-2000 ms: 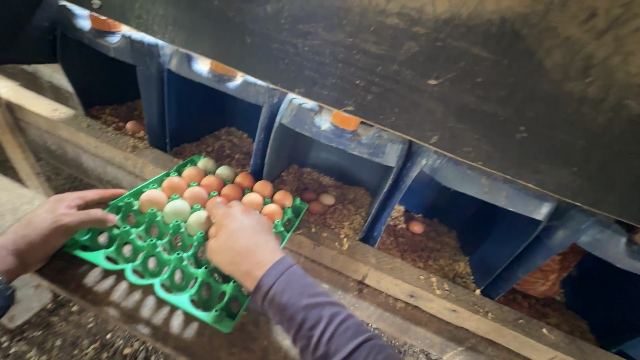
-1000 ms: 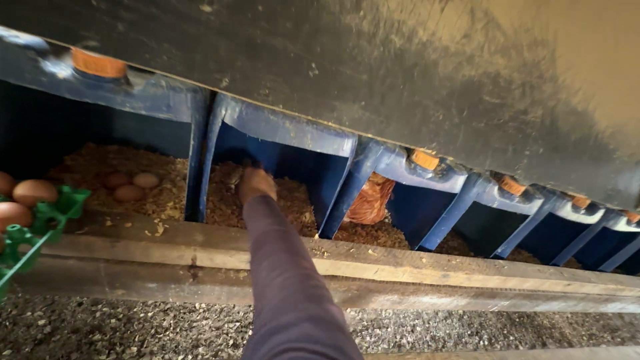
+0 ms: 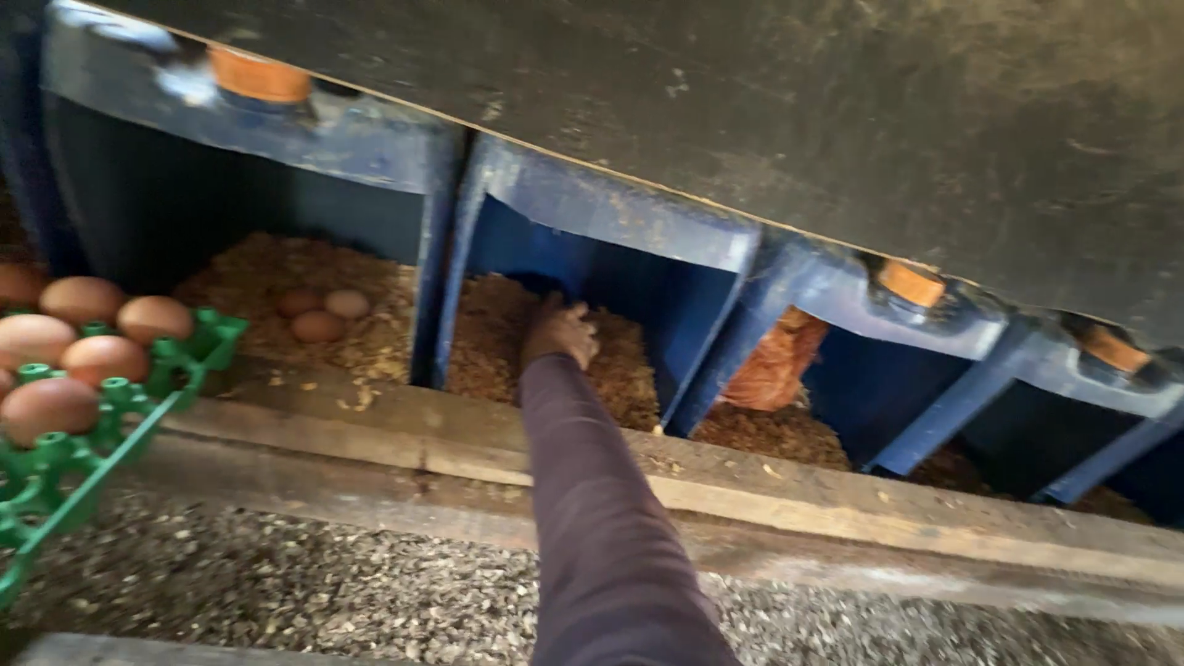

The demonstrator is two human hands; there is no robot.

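Observation:
My right hand (image 3: 561,335) reaches into a blue plastic nest box, over the wood shavings (image 3: 481,342); the view is blurred and whether it holds an egg cannot be told. At the left edge a green plastic egg tray (image 3: 139,430) carries several brown eggs (image 3: 81,302). My left hand is out of view. In the nest box left of my right hand, three eggs (image 3: 319,326) lie together on shavings. A reddish-brown hen (image 3: 777,361) sits partly hidden in the box to the right.
A wooden ledge (image 3: 370,421) runs along the front of the nest boxes. A dark panel (image 3: 740,120) slopes above them, with orange caps (image 3: 259,76) below its edge. More blue boxes (image 3: 1064,398) continue right. Loose litter (image 3: 370,573) covers the ground below.
My right hand has moved from the egg tray into a nest box, where it was one second ago too. My left hand, at the tray two seconds ago, has left the view. The view has shifted right.

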